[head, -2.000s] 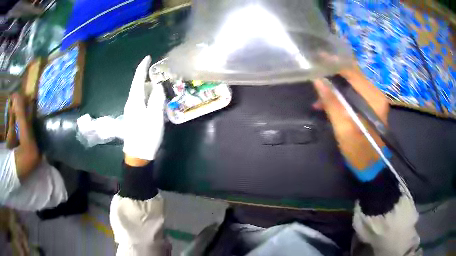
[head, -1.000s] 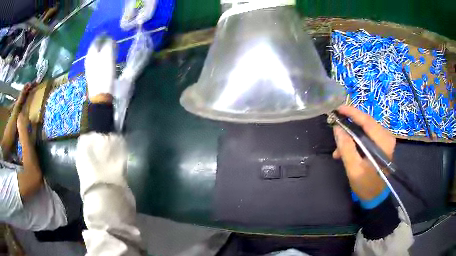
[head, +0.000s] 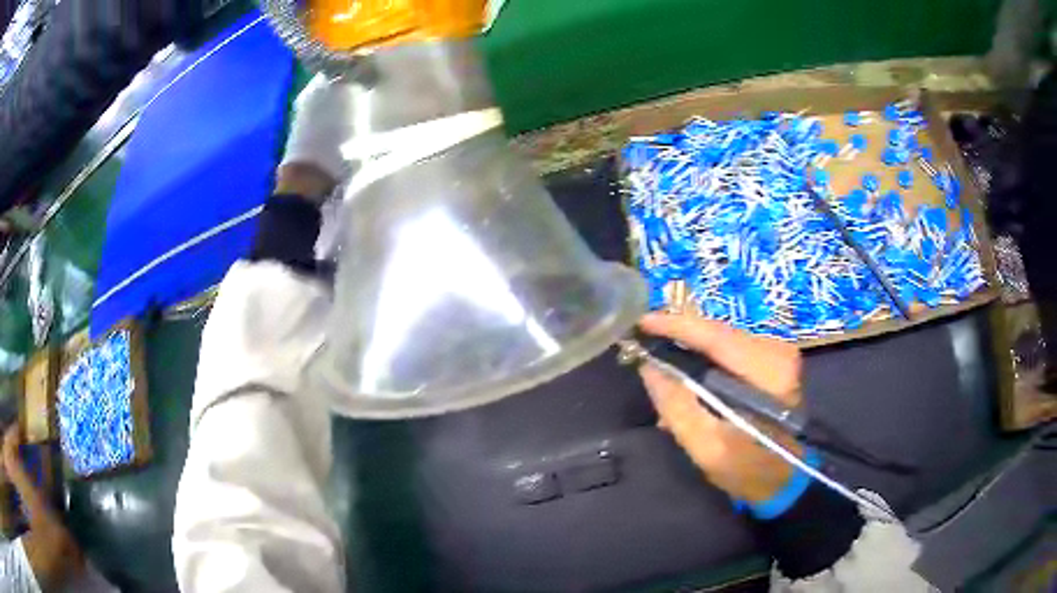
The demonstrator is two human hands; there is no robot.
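Observation:
My right hand (head: 724, 405) is bare, with a blue band at the wrist. It is closed around the black soldering iron (head: 753, 400), whose tip end points up-left near the hood's rim. A thin pale tube (head: 742, 424) runs along the iron. My left hand (head: 318, 125) wears a white glove and reaches to the far side, beside and partly behind the clear hood. It is blurred, its fingers are hidden, and I cannot tell whether it holds anything. No housing shows.
The clear funnel hood (head: 446, 290) hangs over the black mat (head: 649, 498). Two small black blocks (head: 568, 476) lie on the mat. A cardboard tray (head: 811, 338) of blue components is at right, a smaller one (head: 99, 405) far left. A blue sheet (head: 197, 174) stands upper left. Another person's arm (head: 41, 521) shows lower left.
The white housing, seen by my left hand and then at the upper left, is out of view. My left hand has reached away behind the hood. The view has turned; my right hand still grips the iron.

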